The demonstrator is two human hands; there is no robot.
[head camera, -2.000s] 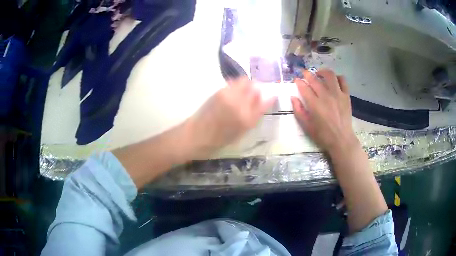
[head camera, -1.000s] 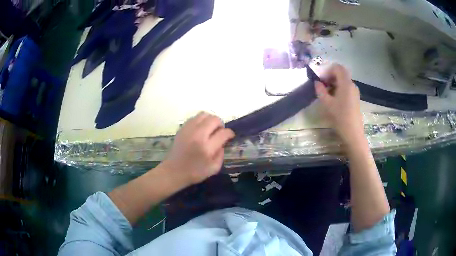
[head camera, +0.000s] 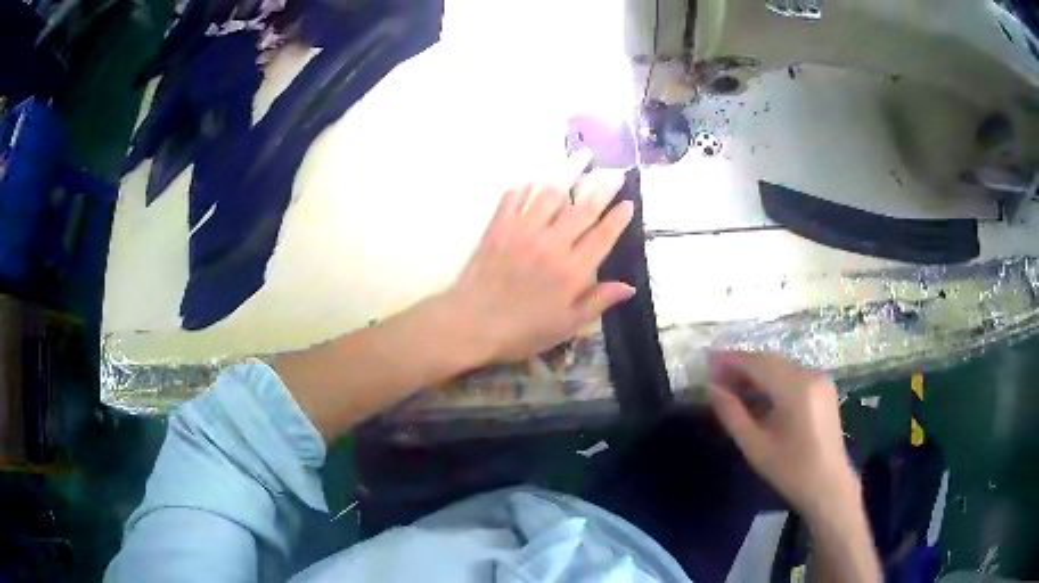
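Observation:
A dark curved band piece (head camera: 635, 330) runs from the needle area down over the table's front edge. My left hand (head camera: 547, 268) lies flat with its fingers spread, fingertips and thumb on the band's left side below the presser foot area (head camera: 663, 128). My right hand (head camera: 777, 416) is right of the band, over the front edge, blurred, fingers curled; whether it holds anything cannot be told. A second dark curved piece (head camera: 872, 226) lies flat on the machine bed at right. The needle is lost in the lamp glare.
Navy cut panels (head camera: 245, 188) lie in a pile at left, with pink-white bits (head camera: 268, 40) on top. The cream machine head (head camera: 866, 34) stands at upper right. The film-wrapped table edge (head camera: 866, 330) runs along the front. A blue bin (head camera: 34, 182) is at far left.
The band has swung from lying slantwise between my hands to running front to back under the needle area. My left hand has moved up and flattened; my right hand has moved down toward me.

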